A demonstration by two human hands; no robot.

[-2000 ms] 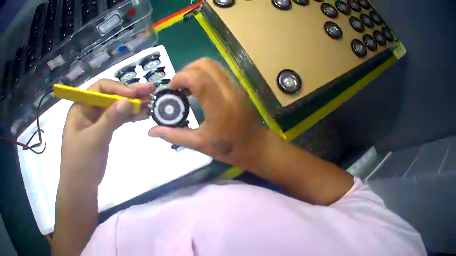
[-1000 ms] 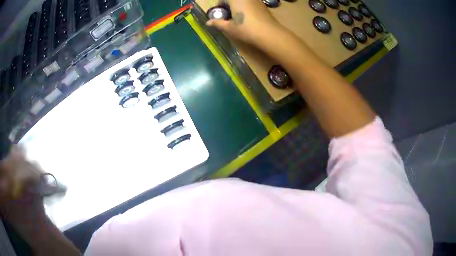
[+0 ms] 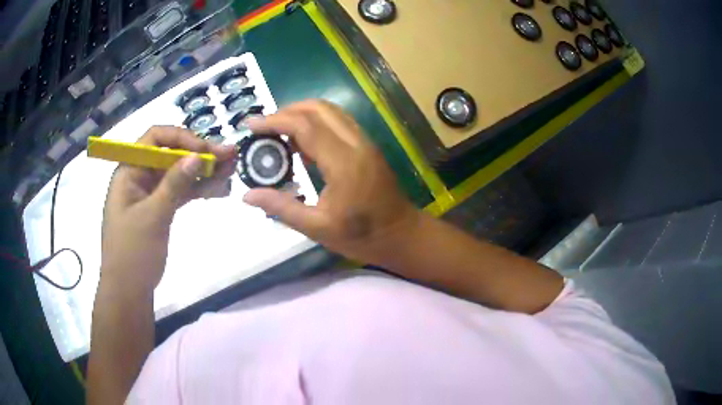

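My right hand (image 3: 348,186) holds a round speaker driver (image 3: 266,161) by its rim, between thumb and fingers, above the white tray (image 3: 214,245). Its face with pale concentric rings points up at me. My left hand (image 3: 150,198) grips a flat yellow test probe (image 3: 150,154); its right end is close to the driver's left rim. Whether the tip touches the driver is hidden by my fingers. A thin probe lead (image 3: 54,221) loops over the tray's left edge. Several drivers stand on edge in rows in the tray, partly behind my hands.
A brown cardboard sheet (image 3: 427,55) at the upper right bears several loose drivers (image 3: 457,107) lying flat. The green mat (image 3: 317,71) with yellow tape lies between it and the tray. Clear plastic blister trays (image 3: 119,87) with dark parts are at the upper left.
My right hand has come back from the cardboard to the tray with a driver in it. My left hand has moved from the tray's left edge to beside the driver.
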